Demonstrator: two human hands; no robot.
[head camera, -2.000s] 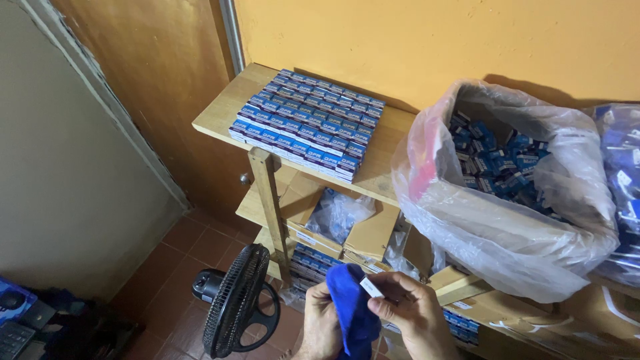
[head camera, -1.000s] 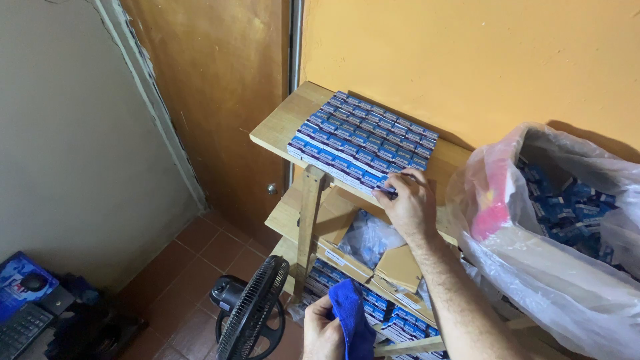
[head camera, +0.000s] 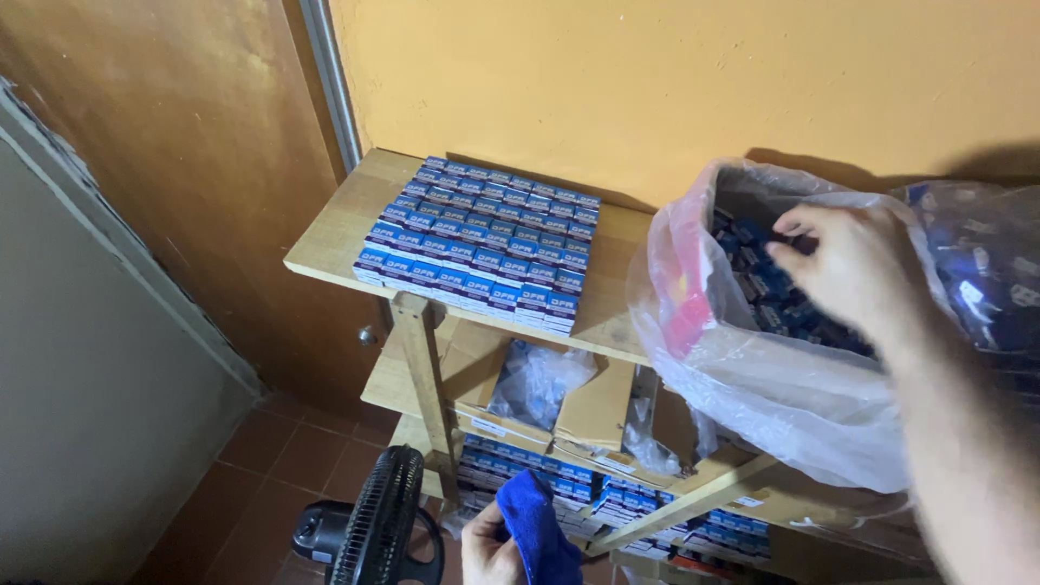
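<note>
My left hand (head camera: 491, 548) grips a blue cloth (head camera: 536, 524) at the bottom of the view, in front of the lower shelves. My right hand (head camera: 845, 260) reaches over the mouth of a box lined with clear plastic (head camera: 780, 390), thumb and forefinger apart; nothing shows between them. Inside the box lies a loose heap of small blue cartons (head camera: 760, 276), partly covered by the hand. To the left, on the wooden top shelf (head camera: 345, 219), small blue and white printed cartons (head camera: 479, 231) stand packed in tight, even rows.
Below are opened cardboard boxes (head camera: 597, 406) with plastic bags (head camera: 540, 378), and more stacked blue cartons (head camera: 528, 471). A black fan (head camera: 378, 520) stands at lower left, near a wooden door (head camera: 203, 162). A filled plastic bag (head camera: 987, 252) sits at the far right.
My right hand has moved from the near right corner of the carton rows to the plastic-lined box. My left hand still holds the blue cloth. The view has shifted right.
</note>
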